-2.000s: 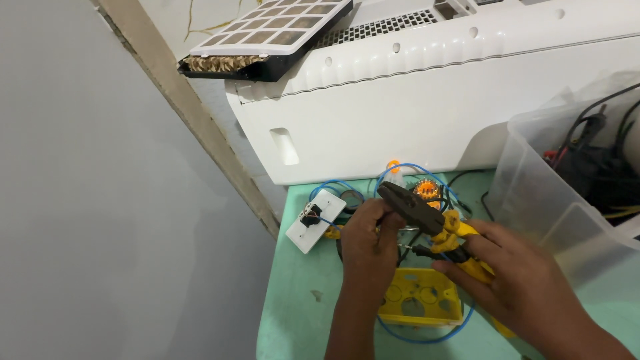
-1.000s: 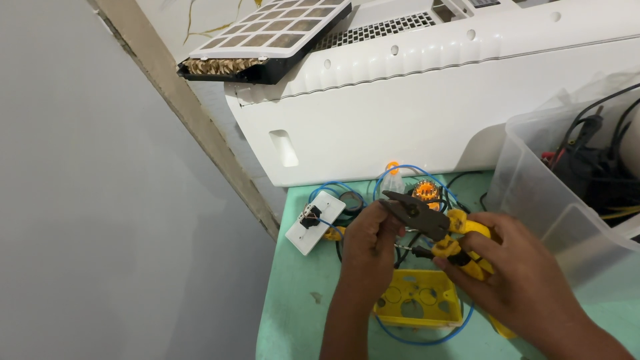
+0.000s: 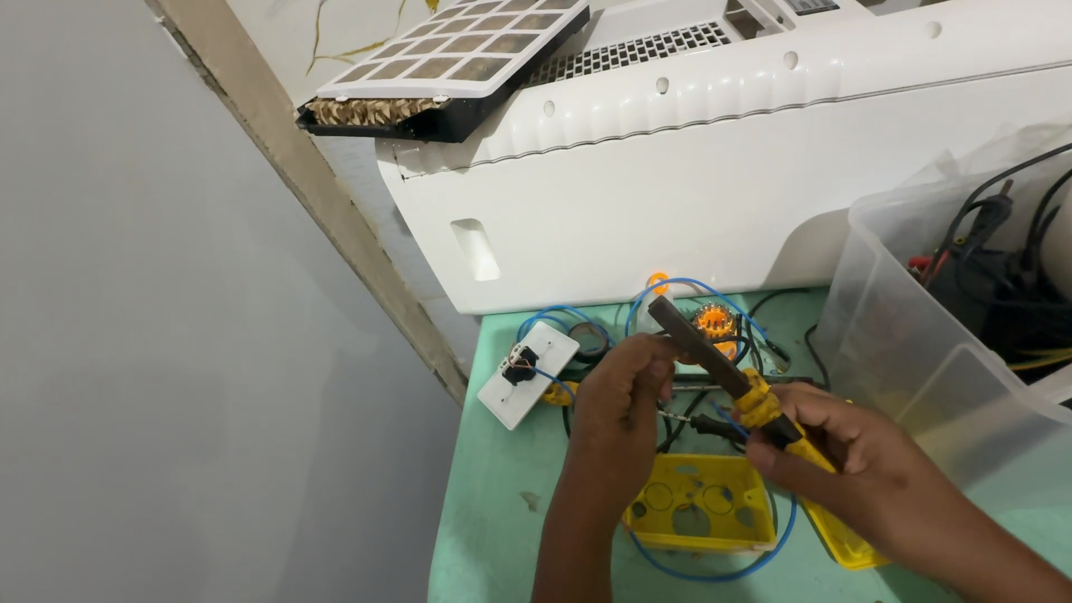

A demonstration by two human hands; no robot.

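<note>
My right hand (image 3: 837, 456) grips combination pliers (image 3: 708, 352) by their yellow handles, the dark jaws pointing up and left. My left hand (image 3: 624, 402) has its fingers closed near those jaws; what it pinches is hidden, probably a thin wire. Below both hands lies a yellow plastic electrical box (image 3: 703, 502), with a blue wire (image 3: 720, 578) curving around its lower side. A white wall plate (image 3: 528, 377) with a black module and wires attached rests left of my left hand. Behind the pliers is an orange round item (image 3: 716, 322).
A white appliance housing (image 3: 636, 209) stands along the table's back, a framed filter (image 3: 452, 59) on top. On the right, a clear plastic bin (image 3: 930, 327) holds cables. Another yellow box (image 3: 846, 536) lies under my right forearm. The green table (image 3: 494, 511) ends at the left.
My right hand has turned the pliers, so the jaws now show edge-on and point up-left. My left hand stays close beside them.
</note>
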